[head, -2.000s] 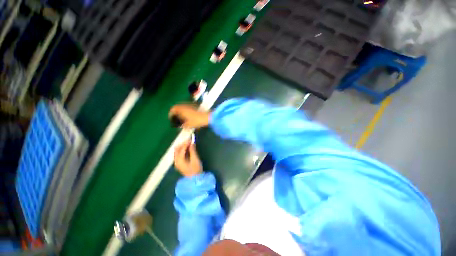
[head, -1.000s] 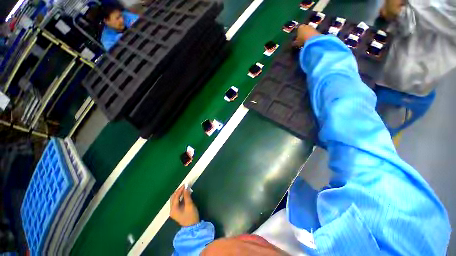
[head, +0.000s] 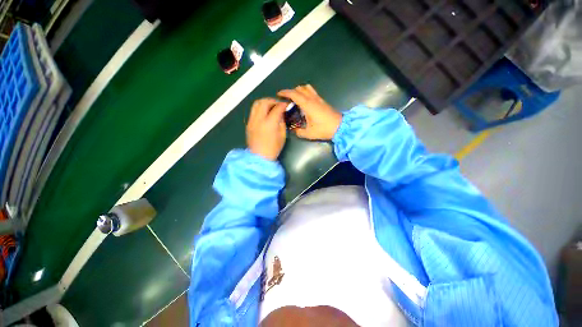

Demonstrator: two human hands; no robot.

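A small dark module [head: 294,117] is held between both hands above the dark-green bench. My right hand [head: 313,114] grips it from the right side. My left hand [head: 267,128] has its fingertips at the module's left edge, with a bit of white at the fingertips, likely the wipe; the fingers hide most of it. Two more modules with white tabs lie on the green belt, one nearer [head: 228,59] and one farther [head: 273,13].
A black pocketed tray [head: 440,48] lies at the upper right, with a blue stool [head: 507,96] beside it. A pale bottle with a metallic top [head: 133,216] stands by the white rail [head: 210,118]. Blue and grey trays [head: 20,96] stand at far left.
My right hand has come back from the black tray to my left hand, now with a module. The view has shifted; the pale bottle shows again.
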